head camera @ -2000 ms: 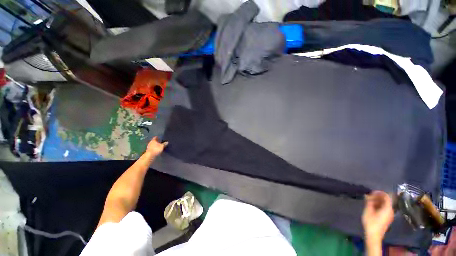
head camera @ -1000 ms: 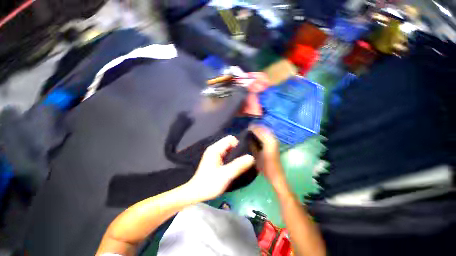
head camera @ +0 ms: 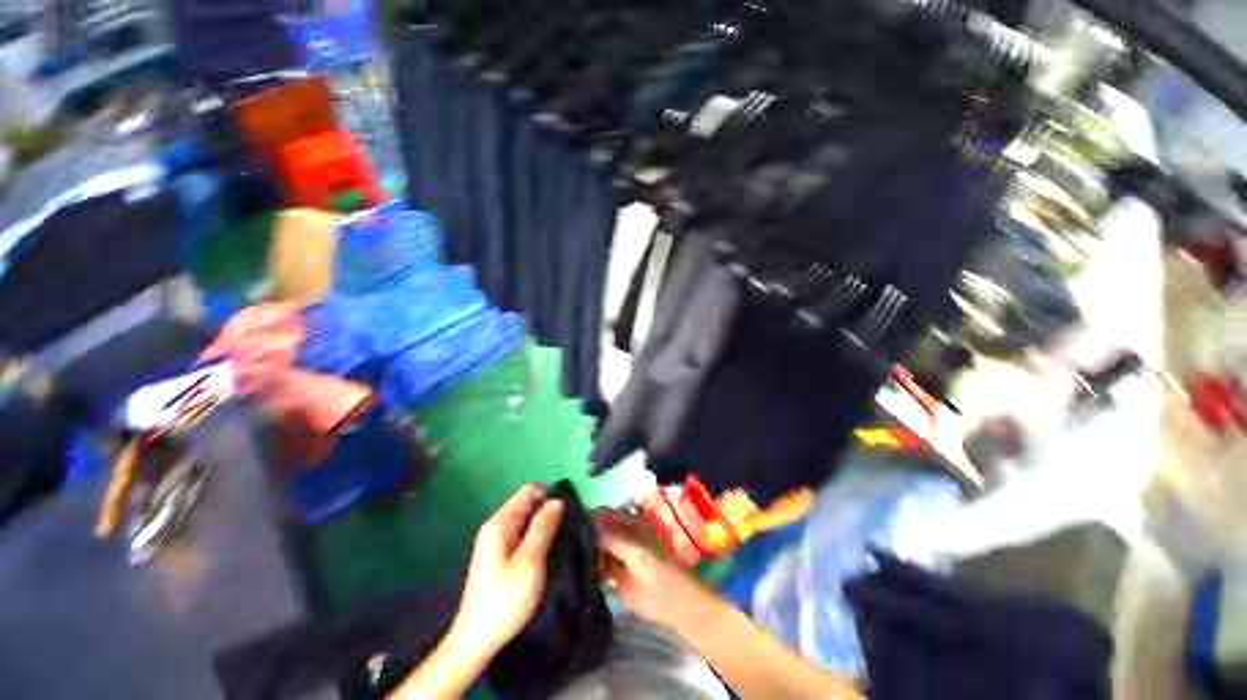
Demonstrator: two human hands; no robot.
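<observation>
The black trousers are bunched at the bottom centre, with a dark part reaching left towards the grey ironing table. My left hand grips their upper edge from the left. My right hand holds the same edge from the right, close to my left hand. The lower part of the trousers is cut off by the frame's bottom edge. The steam iron with its tan handle rests on the table at the left. The picture is blurred.
Dark garments hang on a rack ahead and to the right. Blue crates stand on the green floor left of centre. A pink cloth lies beside the table. Clear plastic and a dark folded garment are at the lower right.
The view has swung right, from the table to the hanging garments. The trousers, earlier spread on the table, have been gathered up, and both hands now hold them close together near my body.
</observation>
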